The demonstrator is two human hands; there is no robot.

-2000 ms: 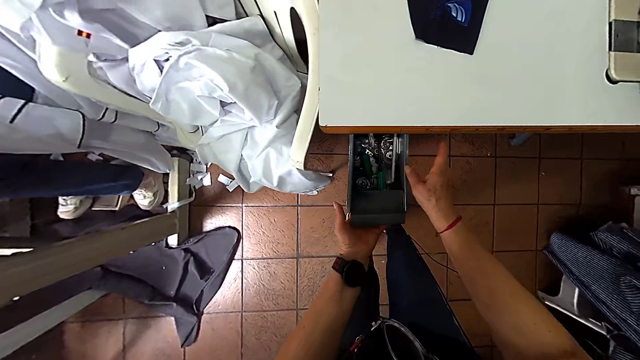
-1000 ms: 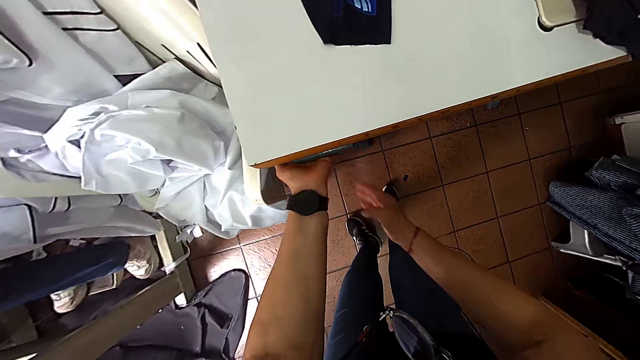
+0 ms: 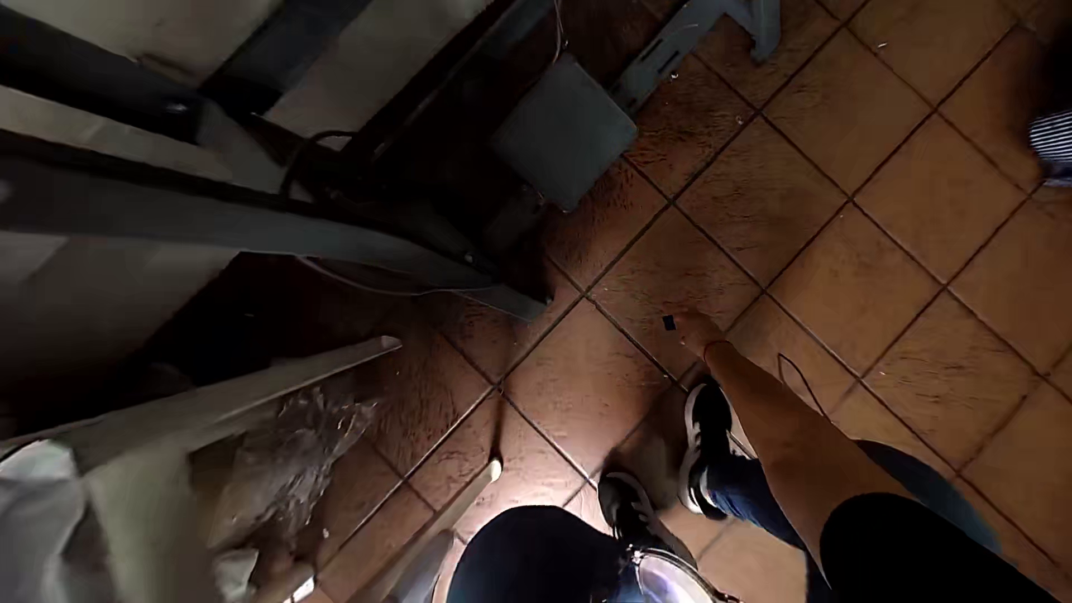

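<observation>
Low over the brown floor tiles (image 3: pixel 561 368), my right hand (image 3: pixel 693 328) is at a small flat black piece (image 3: pixel 668 322), which lies at its fingertips. Its fingers look pinched on the piece. A red band circles that wrist. Just below the hand is one of my black sneakers (image 3: pixel 710 410), with the other sneaker (image 3: pixel 624 502) lower left of it. My left hand is out of the frame.
A grey metal table leg (image 3: pixel 377 243) slants in from the left. A grey pedal plate (image 3: pixel 569 130) stands near the top middle. Pale plastic chair legs (image 3: pixel 293 377) and clear plastic film (image 3: pixel 314 448) are at the lower left.
The view has swung down beneath the table. My right hand has moved down to floor level. My left hand, at the table edge a second ago, has left the view. The drawer is no longer visible.
</observation>
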